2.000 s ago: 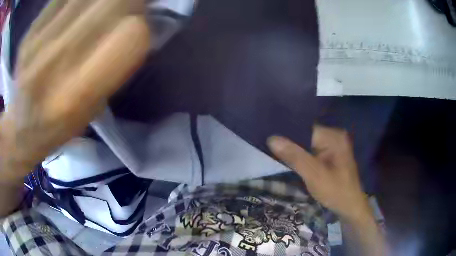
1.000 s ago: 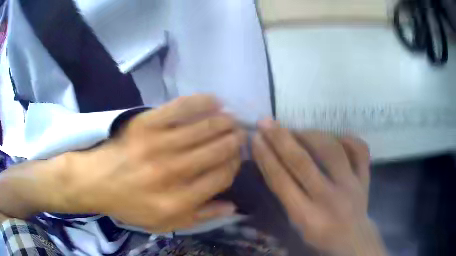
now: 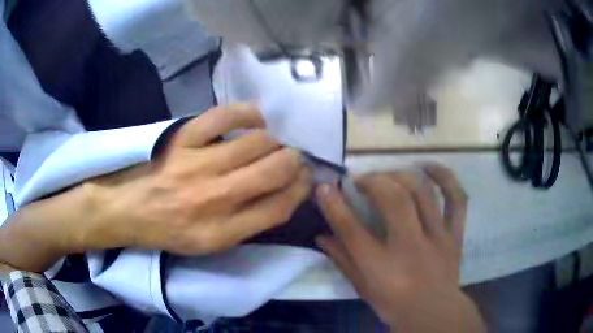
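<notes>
The white panel [image 3: 302, 104] lies on the machine bed, its thin dark edge running down its right side below the sewing machine head [image 3: 416, 39]. My left hand [image 3: 227, 182] grips the cloth from the left, fingers bent over the dark seam edge [image 3: 322, 162]. My right hand [image 3: 396, 234] is just to the right, thumb and fingers at the same corner of cloth, blurred. Part of the navy fabric [image 3: 292, 224] shows below and between the hands. More navy fabric [image 3: 84, 71] lies at upper left. The presser foot area is blurred.
Black-handled scissors [image 3: 536, 140] lie right of the hands on the bed. A grey ribbed block [image 3: 416, 114] sits near the machine head. The white table's front edge [image 3: 520, 260] curves at lower right. White cloth with dark edging [image 3: 214, 279] hangs toward the lap.
The fabric has been turned from navy side to white side. Both hands have come together at its dark edge. The machine head and more of the bed have come into view.
</notes>
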